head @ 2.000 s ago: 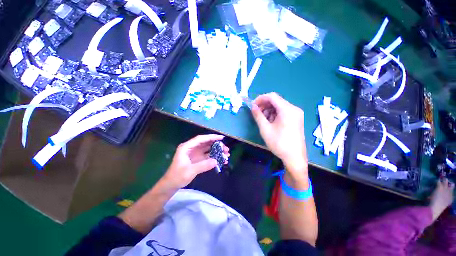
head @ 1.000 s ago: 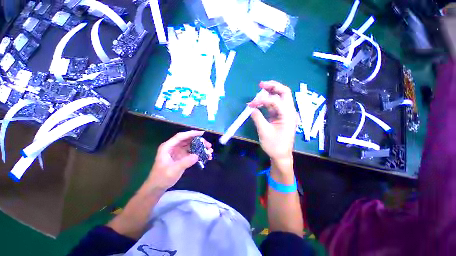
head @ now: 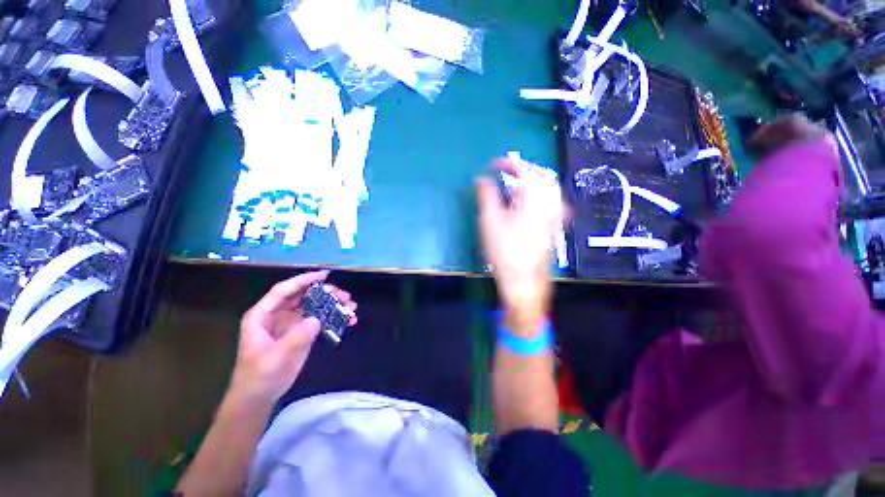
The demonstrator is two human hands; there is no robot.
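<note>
My left hand [head: 281, 335] holds a small dark circuit board [head: 327, 311] between thumb and fingers, in front of the bench edge. My right hand [head: 522, 233], blurred and with a blue wrist band [head: 525, 337], is over the smaller loose cable pile [head: 560, 238], beside the right tray. The hand hides most of that pile, and whether its fingers hold anything is not clear. The larger loose cable pile [head: 286, 146], white strips with blue ends, lies on the green bench to the left.
The left tray [head: 160, 209] holds rows of boards, some with curved white cables. The right tray [head: 606, 233] holds cabled boards. Clear plastic bags [head: 374, 44] lie at the back. A person's magenta sleeve [head: 776, 243] reaches over the bench at the right, near the right tray.
The view has shifted right. My right hand has moved from above the bench edge to the smaller cable pile; the white cable it held is no longer visible in it. The magenta sleeve now reaches forward.
</note>
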